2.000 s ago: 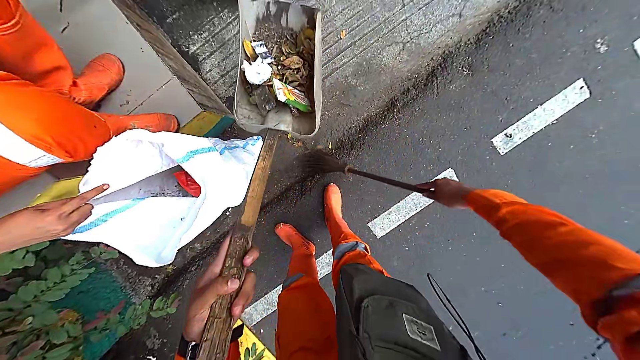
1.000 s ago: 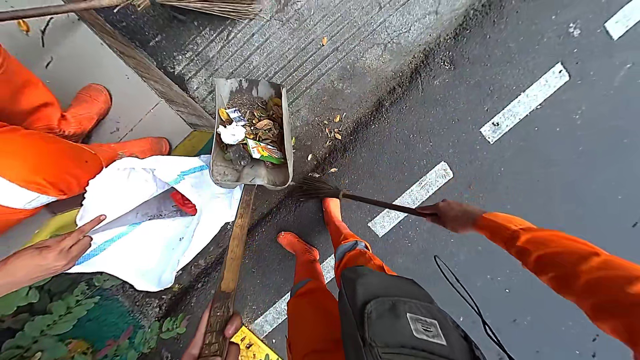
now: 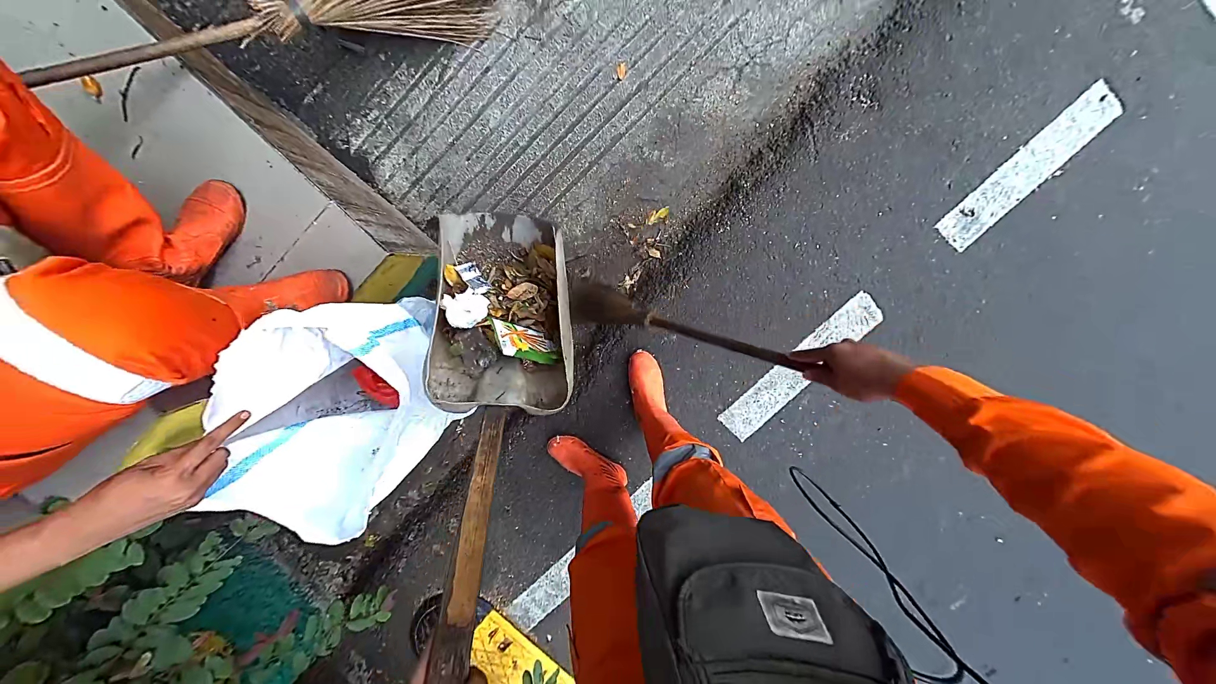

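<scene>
My right hand grips the thin handle of a dark-bristled broom, whose blurred bristles are just right of the dustpan. At the bottom edge, my left hand is mostly cut off, around the wooden handle of the dustpan. Dry leaves, a crumpled white scrap and a green and white wrapper lie in the dustpan. Left of it, a white woven sack gapes, with something red inside. A co-worker's hand touches the sack's edge.
The co-worker's orange boots stand on the tiled pavement. A second broom crosses the top left. Loose leaves lie by the gutter. My orange boots, a dark bag, green plants and a yellow plate are below.
The dustpan has moved toward the sack and now overlaps its right edge. A second broom has come into view at the top. My left hand has slid largely out of view at the bottom.
</scene>
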